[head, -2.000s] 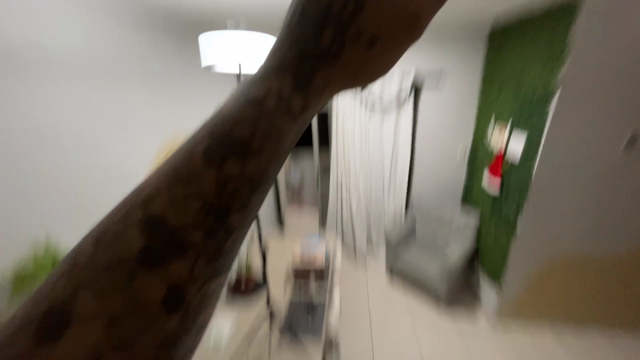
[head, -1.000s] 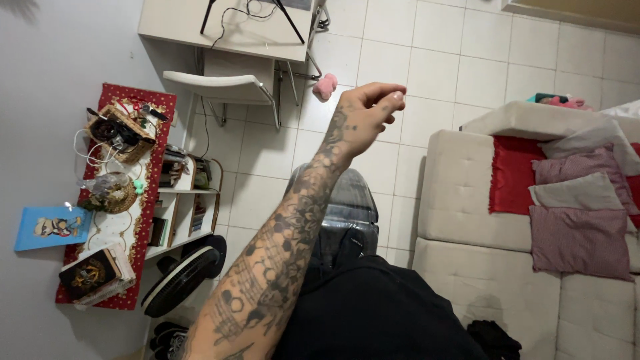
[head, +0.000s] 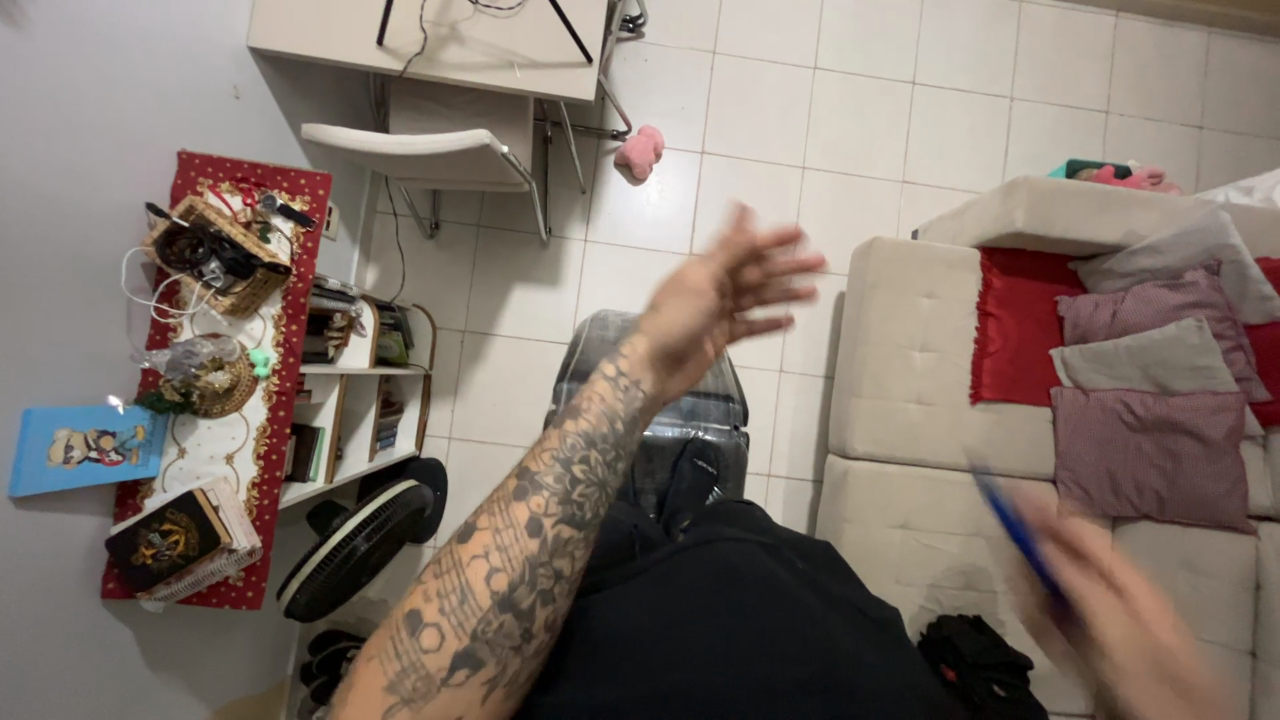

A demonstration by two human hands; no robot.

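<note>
My left hand [head: 725, 300] reaches forward, blurred, with its fingers apart and nothing in them. Below it is a suitcase [head: 590, 365] that looks wrapped in clear plastic, partly hidden by my forearm and black shirt. At the lower right, in front of the sofa seat, my right hand [head: 1110, 600] is strongly blurred and holds a thin blue object [head: 1020, 530], whose kind I cannot tell.
A beige sofa [head: 905, 350] with cushions [head: 1150, 450] stands on the right, black cloth [head: 980, 665] on its seat. Left are a bookshelf [head: 345, 375] under a red-edged runner, a black fan [head: 355, 550] and a white chair [head: 420, 155]. A pink plush toy [head: 640, 152] lies on the tiles.
My right hand with the blue object has come into view at the lower right. The fingers of my left hand, curled together a second ago, have spread. The view swung down from the room earlier.
</note>
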